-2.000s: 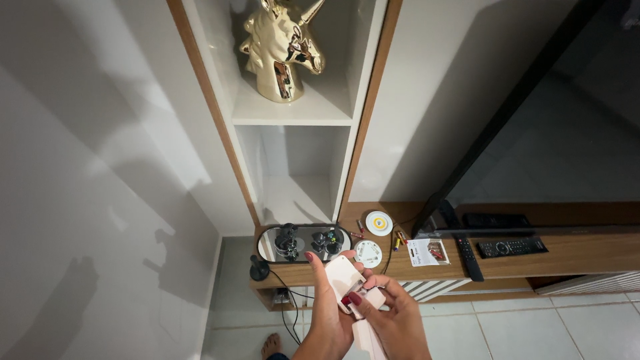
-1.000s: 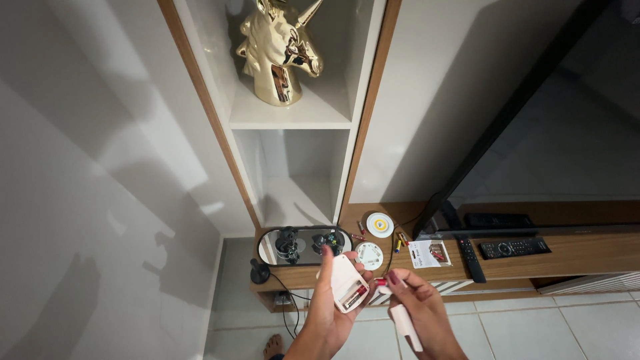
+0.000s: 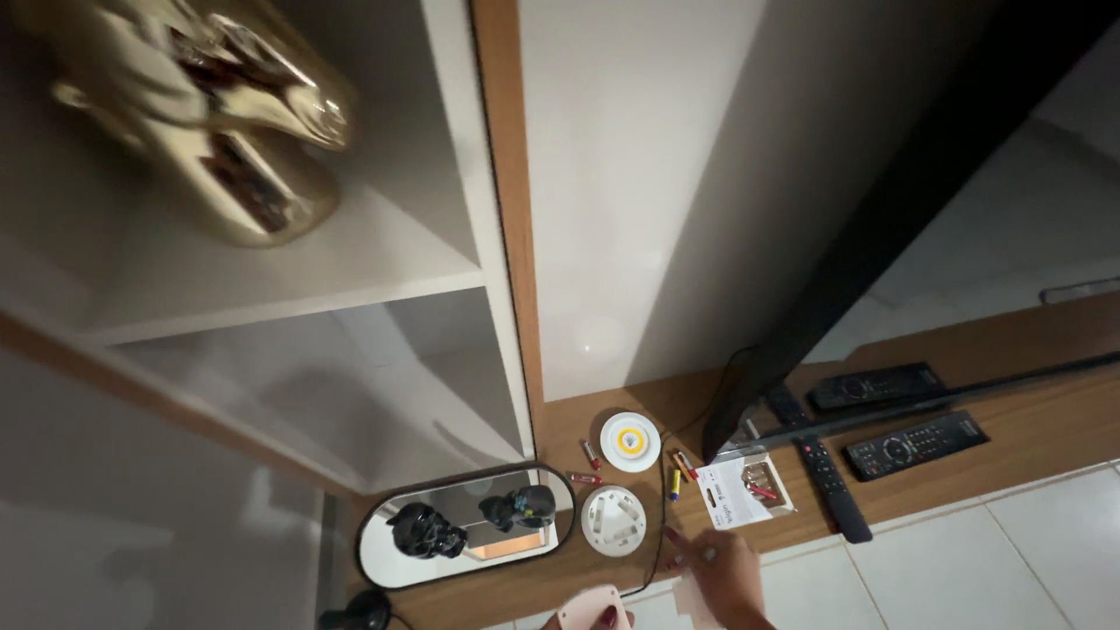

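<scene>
At the bottom edge, my left hand (image 3: 607, 619) holds a pale pink plastic device (image 3: 584, 604); most of this hand is out of view, with a dark-nailed thumb on the device. My right hand (image 3: 724, 569) is at the cabinet's front edge, a pale pink cover piece (image 3: 689, 598) held under its palm. Left of its fingers lies a white round device with battery slots (image 3: 613, 521). Behind that is a white disc with a yellow ring (image 3: 630, 442). Red batteries (image 3: 585, 478) lie beside them, and a yellow-and-blue battery (image 3: 675, 484) lies near a battery blister pack (image 3: 744, 492).
Two remote controls (image 3: 915, 446) (image 3: 831, 490) lie at right below a television (image 3: 875, 219). A black cable crosses the wooden cabinet top (image 3: 551, 569). An oval mirrored tray (image 3: 385, 560) holds black figurines. A gold unicorn head (image 3: 254, 140) stands on the white shelf.
My hands have moved apart, the right toward the batteries and pack. The red battery earlier at my right fingertips no longer shows there. The view has moved nearer to the cabinet.
</scene>
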